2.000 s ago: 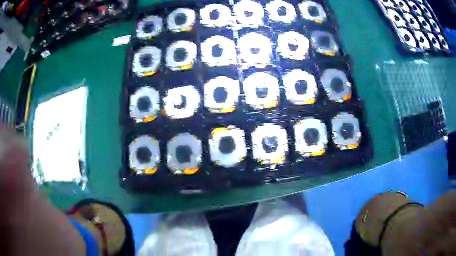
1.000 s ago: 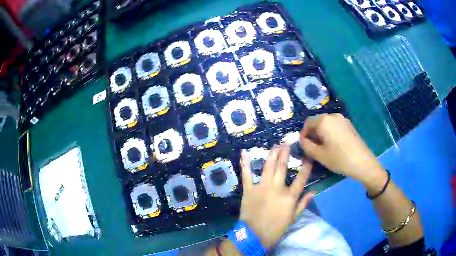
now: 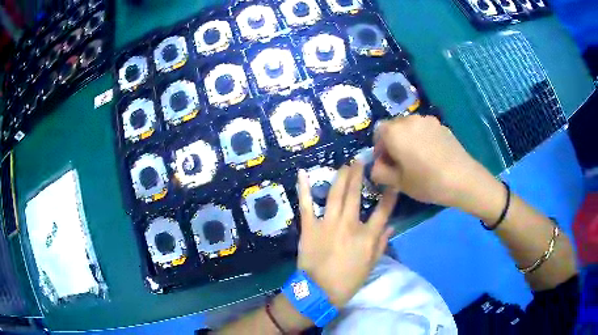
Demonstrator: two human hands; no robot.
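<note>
A glossy black component tray [image 3: 275,252] lies in front of me with rows of silver-white modules with dark round centres and orange edges. My left hand [image 3: 341,229], palm down with a blue wrist band, has its fingers spread over the front row, around a partly covered module [image 3: 322,189]. My right hand [image 3: 429,160] is beside it, thumb and fingers bent together over another front-row module [image 3: 368,190], mostly hidden. Whether anything is between its fingertips cannot be seen.
A clear fine-grid sheet [image 3: 482,69] with dark pieces lies at right. Another module tray [image 3: 501,16] is at top right. A tray of darker modules [image 3: 59,72] is at top left. A white sheet in clear plastic [image 3: 60,235] lies at left, and a paper label [image 3: 103,98] lies by the tray.
Two seconds ago both arms were low at the view's sides; both hands came over the tray's front row. Since one second ago the view has shifted, with the hands still at about the same modules.
</note>
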